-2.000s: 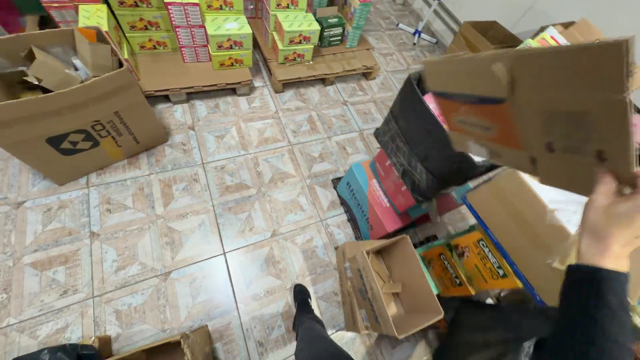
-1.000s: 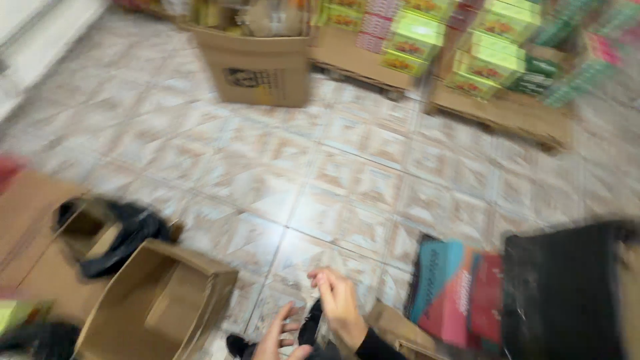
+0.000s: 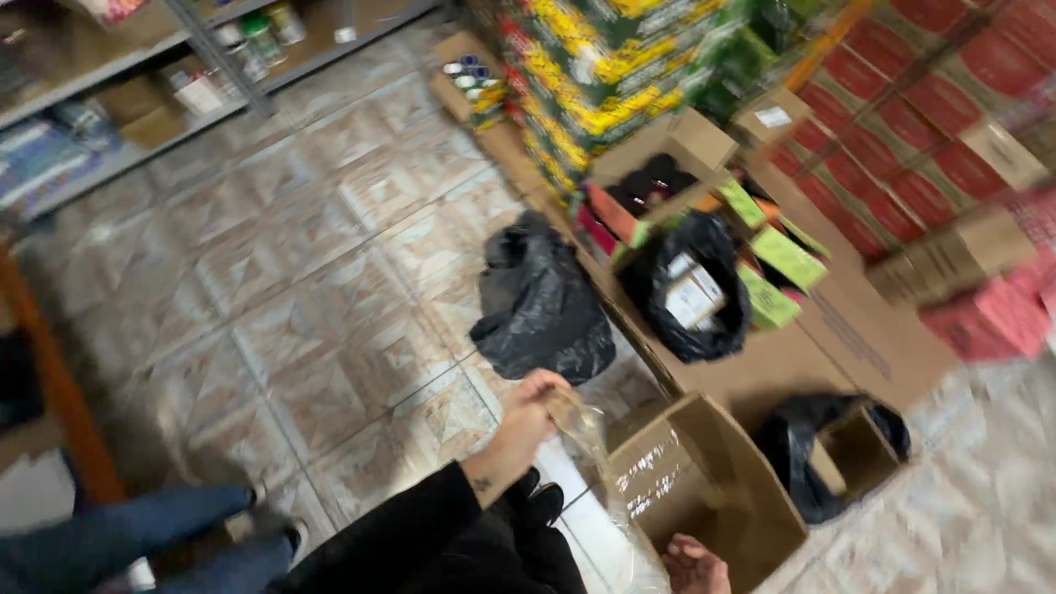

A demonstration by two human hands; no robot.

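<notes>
My left hand grips the upper end of a crumpled strip of clear packing tape or plastic film. The strip hangs down toward my right hand, at the bottom edge of the view beside the near wall of an open cardboard box. The right fingers are curled and blurred; whether they hold the strip is unclear. The box looks empty inside. To its right, a black plastic bag wraps a smaller open carton. Above my left hand, a crumpled black plastic bag lies on the tiled floor.
Another black bag with white-labelled items stands beside an open carton on flat cardboard. Stacked green-yellow packs and red-marked boxes rise behind. Metal shelving is upper left. Another person's jeans-clad legs are lower left.
The view has swung far to the left. My right hand held a flattened cardboard piece two seconds ago; a second ago both hands were close together. Now my left hand grips the clear strip.
</notes>
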